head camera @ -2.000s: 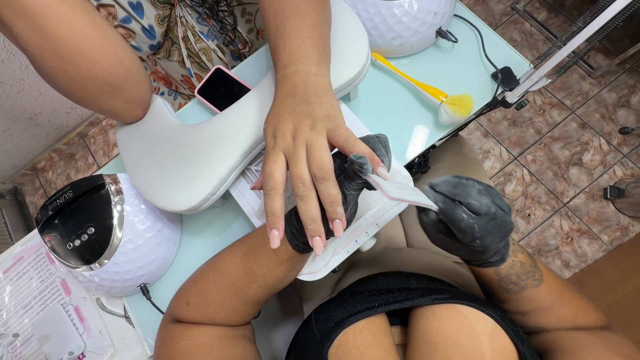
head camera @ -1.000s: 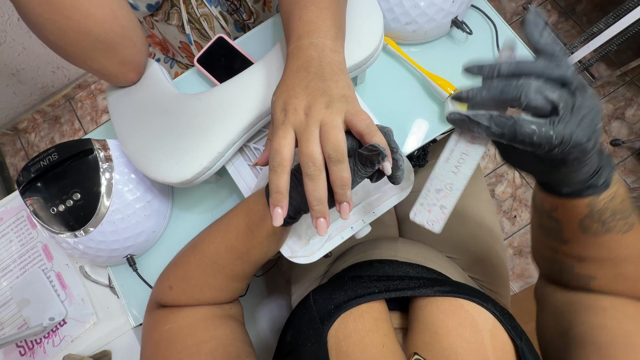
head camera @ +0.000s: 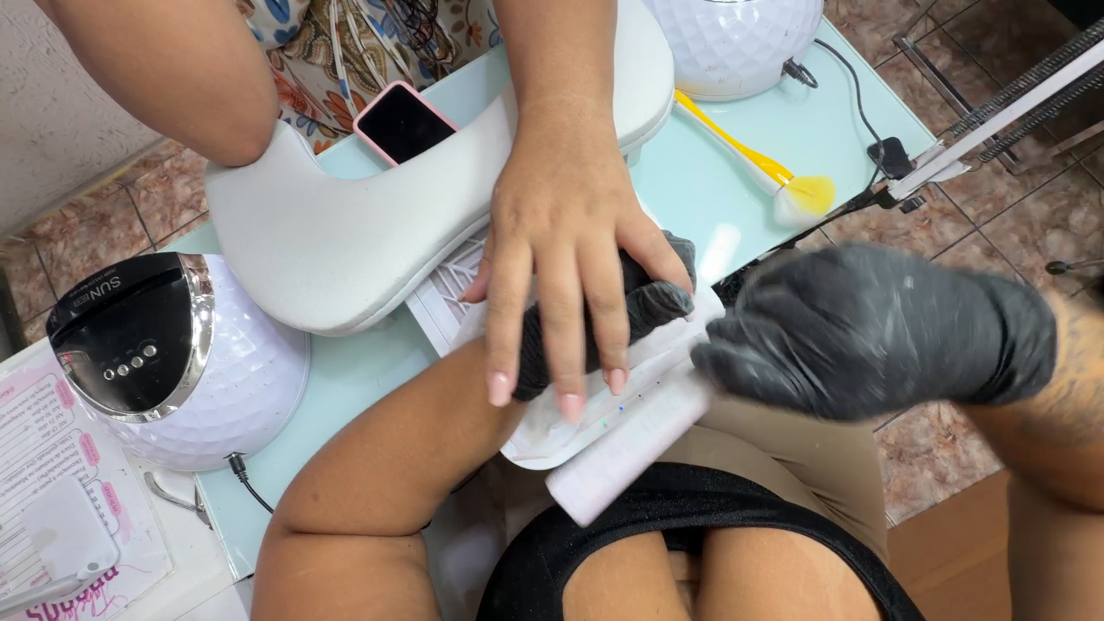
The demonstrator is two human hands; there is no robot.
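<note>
My right hand (head camera: 871, 332), in a black glove and slightly blurred, holds a broad pale nail file (head camera: 630, 453) by its upper end. The file slants down-left along the edge of a white tray-like piece (head camera: 552, 444) that carries pale dust and small coloured specks. Under the other person's hand (head camera: 561, 233), my black-gloved left hand (head camera: 660, 302) holds that person's finger near the tip; much of my left hand is hidden. The person's fingers are spread, with long pink nails, and point toward me.
A white padded armrest (head camera: 345, 250) crosses the glass table (head camera: 345, 371). White nail lamps stand at left (head camera: 259, 362) and top (head camera: 733, 43). A phone (head camera: 404, 123), a yellow-handled brush (head camera: 742, 155), a metal lamp arm (head camera: 1000, 112) and a printed sheet (head camera: 129, 517) are around.
My right hand was raised at the right with the file a second ago; it has come down and left, bringing the file beside the tray. My left hand stays under the person's hand.
</note>
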